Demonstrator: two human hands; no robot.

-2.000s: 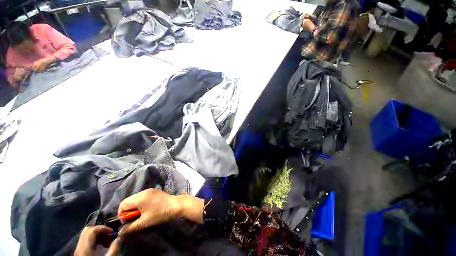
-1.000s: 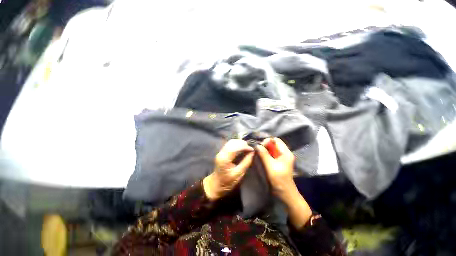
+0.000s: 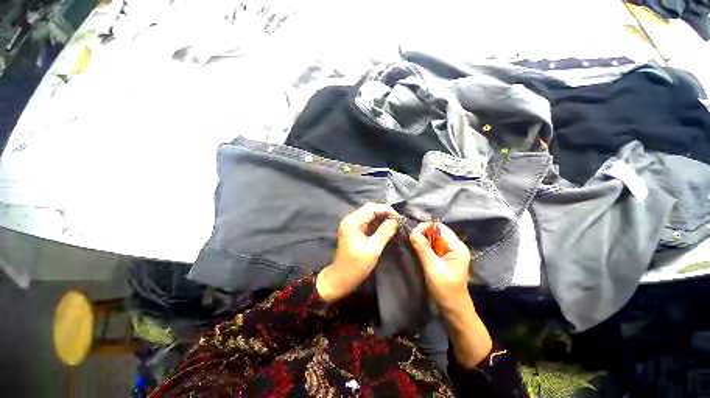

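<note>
A grey denim garment lies spread over the table's front edge, with small metal dots along its placket and part of it hanging down. My left hand pinches a seam of it between thumb and fingertips. My right hand is just to the right, fingertips near the same seam. Orange-red thread snips sit in its palm, mostly hidden by the fingers; the blades are not clear. No thread end can be made out. The pointed collar lies to the right of the hands.
Behind lie a crumpled grey garment part and black fabric. A grey piece with a white label hangs over the front edge of the white table at right. A round wooden stool stands at lower left.
The view has swung from the right side to straight down on the table. The grey garment lies spread out to the left. My left hand, partly cut off before, is now fully visible at the seam.
</note>
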